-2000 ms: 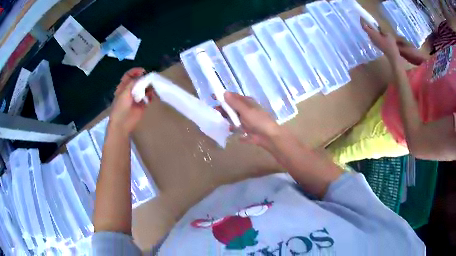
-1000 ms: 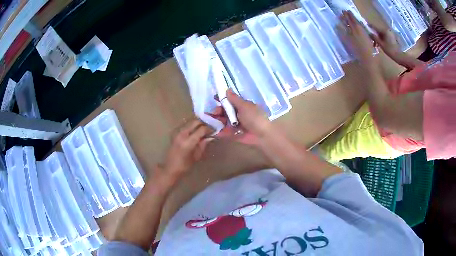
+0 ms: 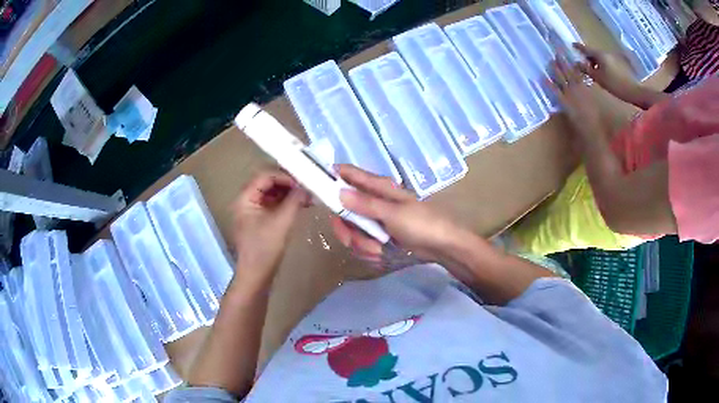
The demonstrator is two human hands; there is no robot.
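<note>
My right hand [image 3: 378,208] holds a slim white toothbrush handle [image 3: 288,149] with a dark mark on its side. The handle points up and to the left above the brown cardboard. My left hand [image 3: 272,208] is beside the handle, its fingers bent near the handle's middle. A small white piece of the sleeve [image 3: 322,151] shows behind the handle; most of it is hidden. Whether my left fingers grip anything is unclear. An empty blister tray [image 3: 347,118] lies just behind the handle.
More trays [image 3: 410,126] stand in a row to the right; others [image 3: 55,315] are stacked at left. Leaflets [image 3: 79,114] lie on the dark green surface. A coworker's hands [image 3: 579,86] are over the far right trays. A green crate [image 3: 603,283] is at lower right.
The handle has come up off the tray and now points up-left across my front. The long white sleeve no longer hangs over the tray. My left hand has moved up beside the handle.
</note>
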